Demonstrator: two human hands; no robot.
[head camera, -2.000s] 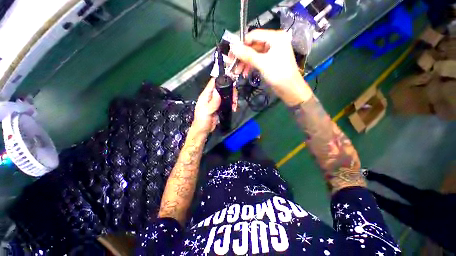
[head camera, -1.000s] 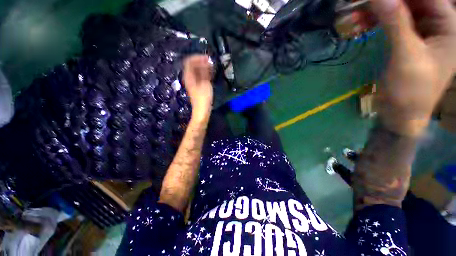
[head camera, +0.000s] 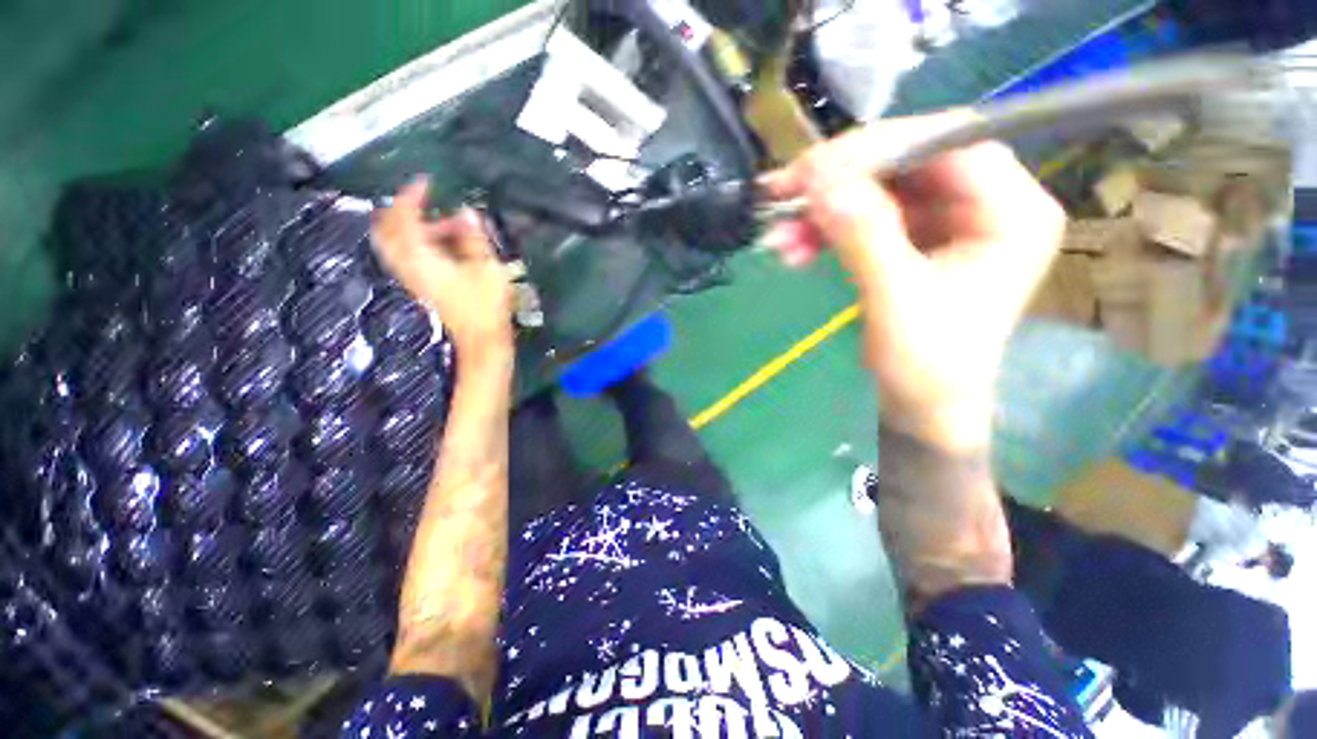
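Note:
My right hand (head camera: 946, 267) pinches a long silvery flexible piece, apparently the hanging spring (head camera: 1112, 98), which runs blurred from its fingers toward the upper right. My left hand (head camera: 448, 274) is open and looks empty, over the right edge of the black glossy parts trays (head camera: 275, 390). A dark, blurred cylinder, apparently the electric screwdriver (head camera: 556, 191), lies on the bench between my hands. A tangle of black cable (head camera: 705, 231) lies to its right, beside my right fingertips. Whether these fingers also hold a cable end is unclear.
A white slotted block (head camera: 589, 98) sits at the back of the bench. A blue stool (head camera: 618, 355) shows beneath the bench's front edge. Brown cartons (head camera: 1141, 253) lie on the floor at the right. A person's dark-clothed legs (head camera: 1155, 606) are at the lower right.
The black screwdriver has left my left hand, which moved left to the trays. My right hand went out to the right, then came back toward the bench with the silvery spring. The view has shifted.

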